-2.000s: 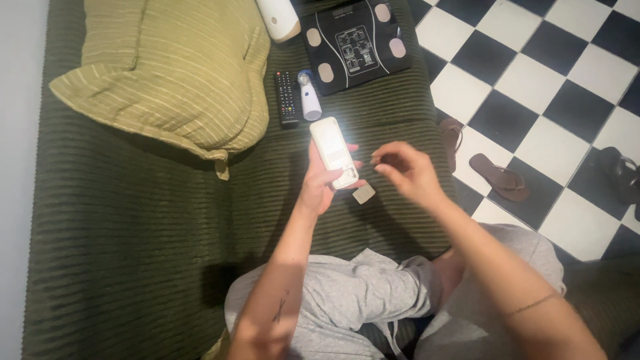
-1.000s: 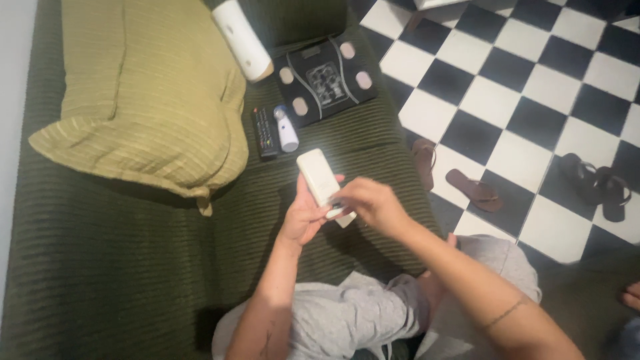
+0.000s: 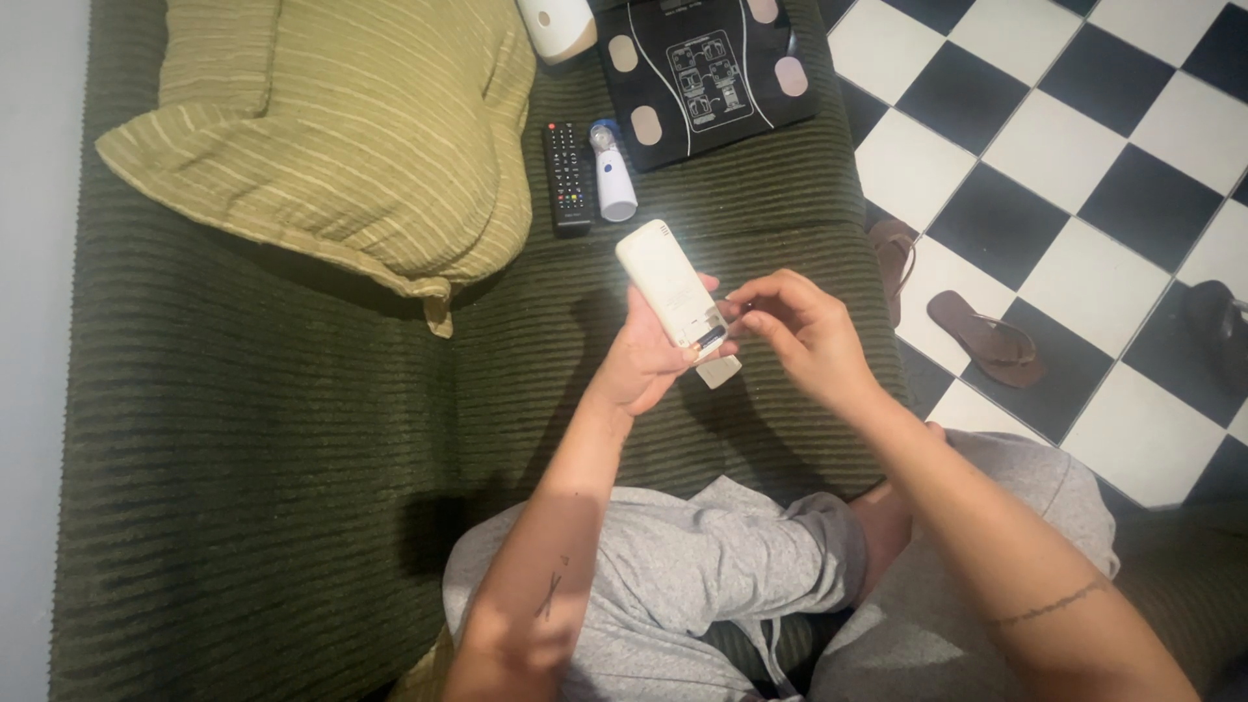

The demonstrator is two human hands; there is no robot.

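A white handheld device, possibly a remote control [image 3: 668, 283], rests in my left hand [image 3: 648, 356], whose fingers wrap around its lower half. At its lower end a compartment shows a battery [image 3: 710, 339]. Just below that end, a small pale cover [image 3: 720, 371] lies on the green corduroy sofa. My right hand [image 3: 804, 331] is close beside the compartment, thumb and index finger near each other; whether something small is between them cannot be told.
Above the hands lie a black remote control [image 3: 568, 180], a white and blue handheld device [image 3: 614, 174] and a black body scale [image 3: 712, 78]. A white container [image 3: 559, 27] and a striped green cushion [image 3: 341, 146] are farther left. Brown flip-flops [image 3: 987, 336] lie on the checkered floor.
My right hand, at the device's lower end one second ago, has drawn back slightly to the right. My left hand still holds the device. The view has shifted.
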